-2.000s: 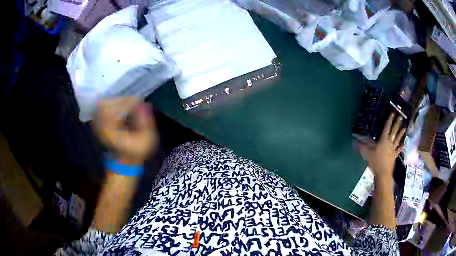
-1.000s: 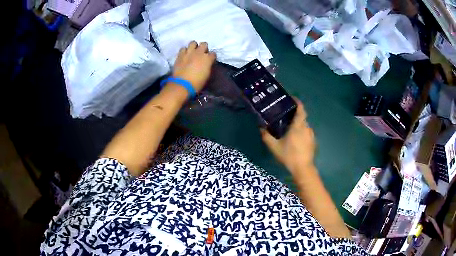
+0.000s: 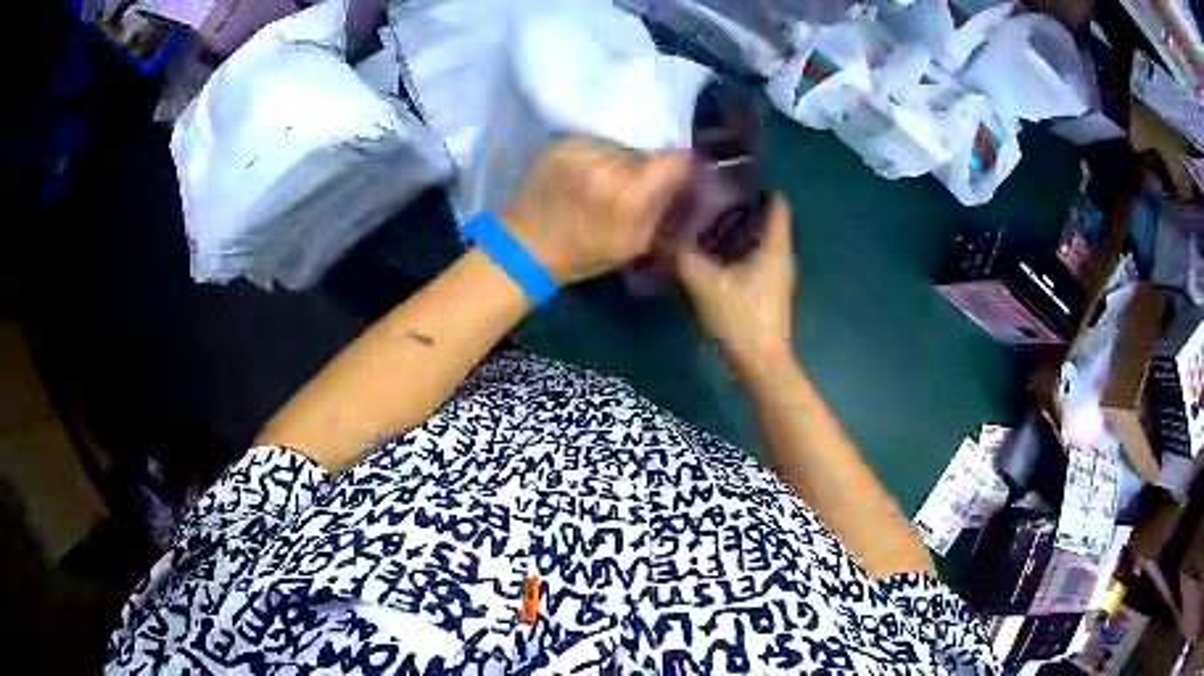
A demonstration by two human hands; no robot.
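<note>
My left hand [image 3: 594, 211], blurred and with a blue band at the wrist, holds the edge of a white poly mailer [image 3: 581, 86] lifted off the stack. My right hand [image 3: 742, 284] holds a black product box [image 3: 726, 178] at the mailer's mouth. The box is blurred and partly hidden by my left hand; how far it is inside the bag I cannot tell. The stack of flat mailers [image 3: 449, 79] lies under and behind my left hand.
Bulky packed mailers [image 3: 297, 152] are piled at the left. Crumpled white carrier bags [image 3: 924, 106] lie at the top right. Black boxes [image 3: 1010, 291] and printed labels [image 3: 961, 495] are along the right edge of the dark green tabletop [image 3: 871, 317].
My left hand has moved right and raised a mailer's edge from the stack. My right hand has brought the black box up and turned it against the mailer.
</note>
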